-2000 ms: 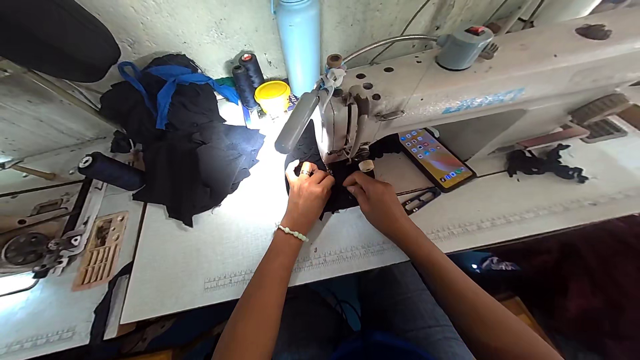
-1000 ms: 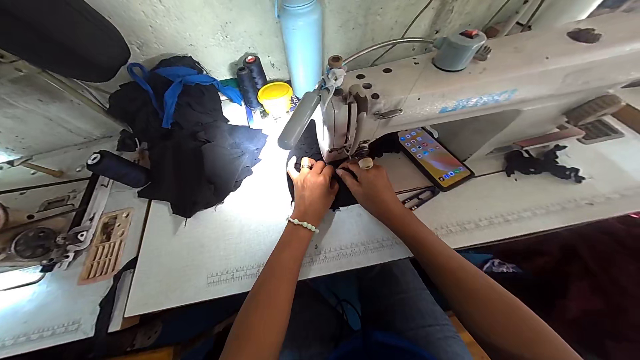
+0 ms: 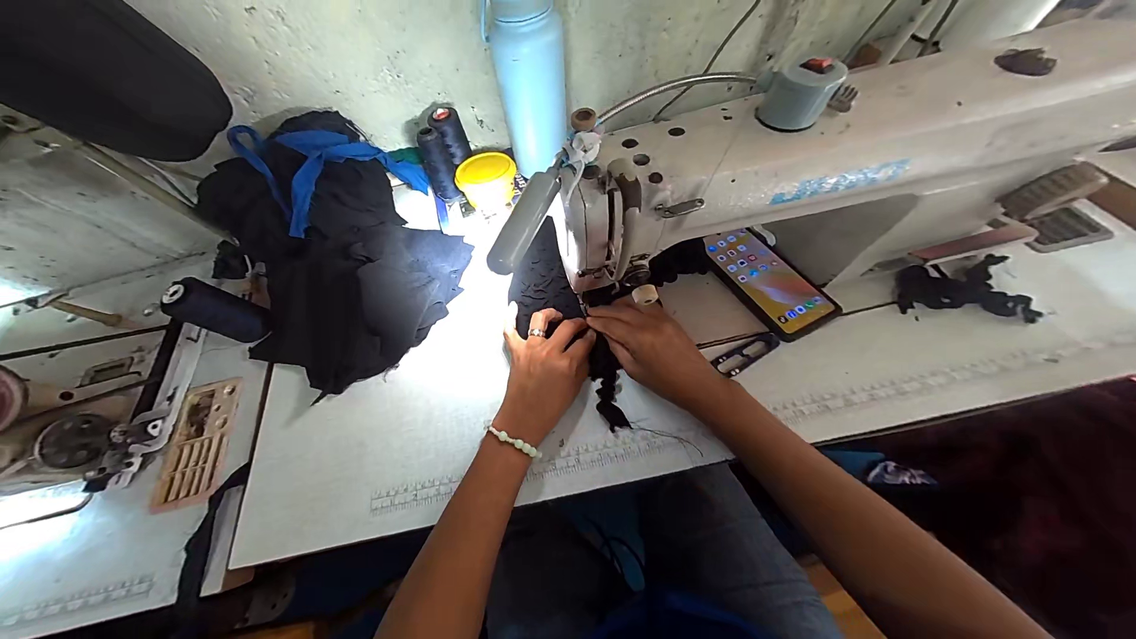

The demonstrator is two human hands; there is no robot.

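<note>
My left hand [image 3: 548,366], with a ring and a beaded bracelet, presses its fingertips on a gathered black fabric piece [image 3: 540,282] in front of the sewing machine's needle area. Beside it, my right hand [image 3: 646,342] has its fingertips at the fabric's right edge, close to the presser foot. Whether the right fingers pinch the cloth is hard to tell. The head of the industrial sewing machine [image 3: 599,222] stands just beyond both hands, and a grey lamp [image 3: 525,222] lights the cloth. A ruffled black strip [image 3: 609,399] with loose threads hangs toward me between the hands.
Black cloth pieces [image 3: 355,266] with a blue strap lie piled at left. Thread cones [image 3: 437,160], a yellow tub [image 3: 486,177] and a blue bottle [image 3: 530,89] stand behind. Under the machine arm are a smartphone [image 3: 772,280] and thread snips [image 3: 744,355]; a black scrap [image 3: 963,291] lies further right.
The ruffled strip's end with loose threads now shows between my hands on the near side. Both hands stay close to the needle area.
</note>
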